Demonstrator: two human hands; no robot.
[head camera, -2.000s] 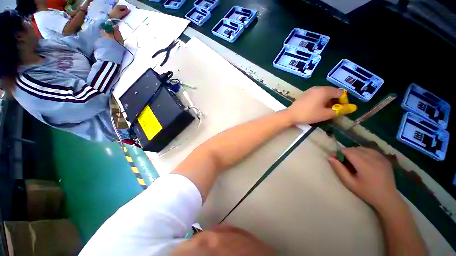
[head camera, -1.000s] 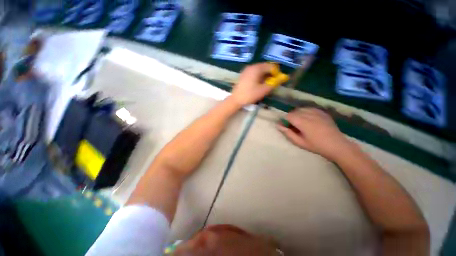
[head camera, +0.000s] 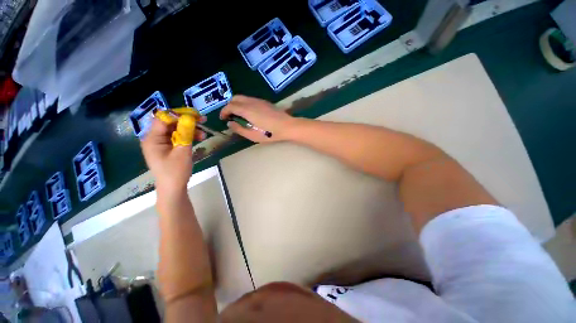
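My left hand (head camera: 165, 148) is raised at the belt edge, with yellow finger cots (head camera: 184, 128) on its thumb and fingertips. A thin grey metal strip (head camera: 211, 131), perhaps tweezers, sticks out from its fingers to the right. My right hand (head camera: 256, 115) holds a slim pen-type tool (head camera: 256, 129) with a dark end, partly hidden by the fingers. Its fingertips are beside a light-blue housing (head camera: 208, 94) with dark parts inside. Another housing (head camera: 146, 113) lies just behind the left fingers, which partly cover it.
More housings, mostly in pairs, lie on the dark belt to the right (head camera: 287, 63) and left (head camera: 88, 170). A worn metal rail (head camera: 328, 84) borders the beige mat (head camera: 316, 208). Black box (head camera: 117, 307) and pliers (head camera: 74, 270) are lower left. Tape roll (head camera: 557, 49) is far right.
The view has swung to the right, showing the tape roll and mat end. My left hand has lifted from the rail and turned fingertips up. My right hand has come close to the single housing.
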